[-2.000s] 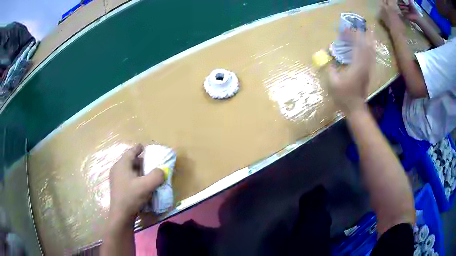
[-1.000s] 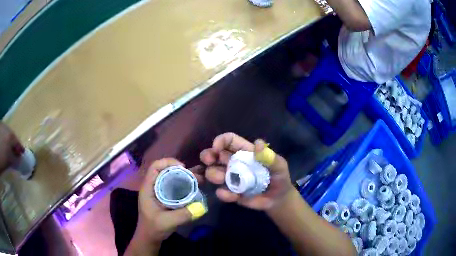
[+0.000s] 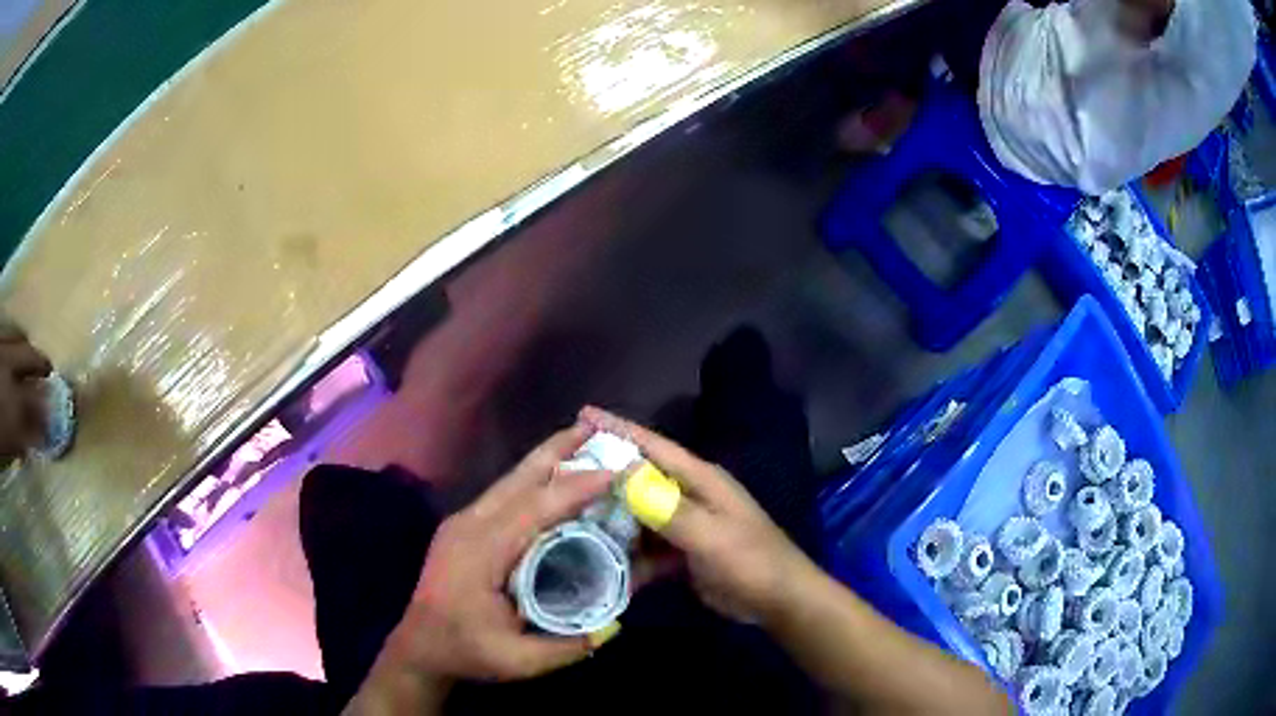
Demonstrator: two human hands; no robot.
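My left hand (image 3: 469, 574) holds a grey-white tubular body (image 3: 574, 578) over my lap, its wide round dark mouth facing up towards me. My right hand (image 3: 714, 525), with a yellow band on the thumb, holds a white ring piece (image 3: 605, 453) just beyond the tube's mouth. The fingers of both hands meet around the ring piece and hide most of it. I cannot tell whether the ring piece touches the tube.
A blue tote (image 3: 1078, 560) of loose ring pieces stands at the right, a second parts bin (image 3: 1140, 280) behind it. A blue stool (image 3: 931, 224) and a person in white (image 3: 1106, 91) are upper right. A purple tray (image 3: 266, 462) sits under the film-covered bench (image 3: 336, 154). Another hand (image 3: 21, 399) is far left.
My hands have come together. The ring piece has moved left, from beside the tube to just beyond its mouth, and is now mostly covered by fingers.
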